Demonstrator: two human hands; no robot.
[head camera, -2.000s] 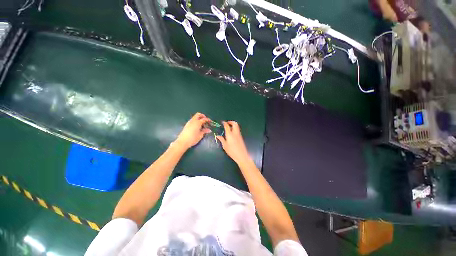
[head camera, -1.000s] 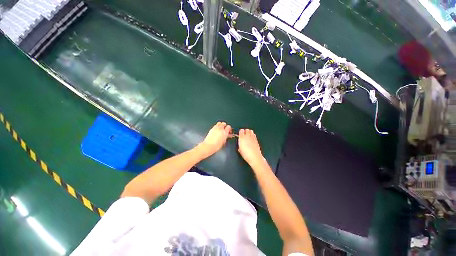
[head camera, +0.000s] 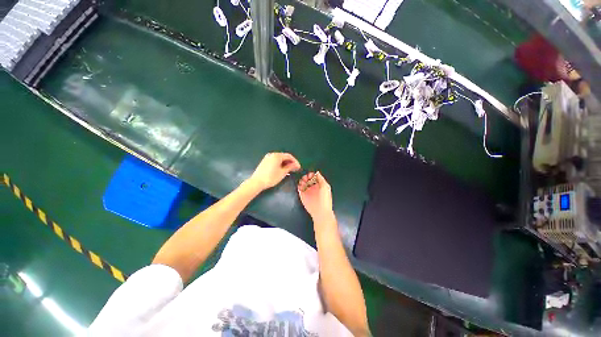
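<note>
My left hand (head camera: 277, 170) is over the green bench top, its thumb and fingers curled towards each other; I cannot tell if it holds anything. My right hand (head camera: 314, 191) is just to its right, palm turned up, with its fingers curled around a small part (head camera: 312, 181), too small and blurred to name. The hands are close together but apart. Beyond the bench, a pile of white coiled cables with small boards (head camera: 422, 95) lies on the parallel line strip.
A black mat (head camera: 428, 220) lies right of my hands. A beige instrument with a blue display (head camera: 563, 203) stands at far right. Ribbed white trays (head camera: 36, 29) are at the bench's left end. A metal post (head camera: 262, 43) rises at the back edge. A blue plastic item (head camera: 142, 191) is below the front edge.
The hands first had a small green thing between them. Now my right hand has turned palm up with a small part in its fingers, and my left hand has come slightly away. The view has shifted.
</note>
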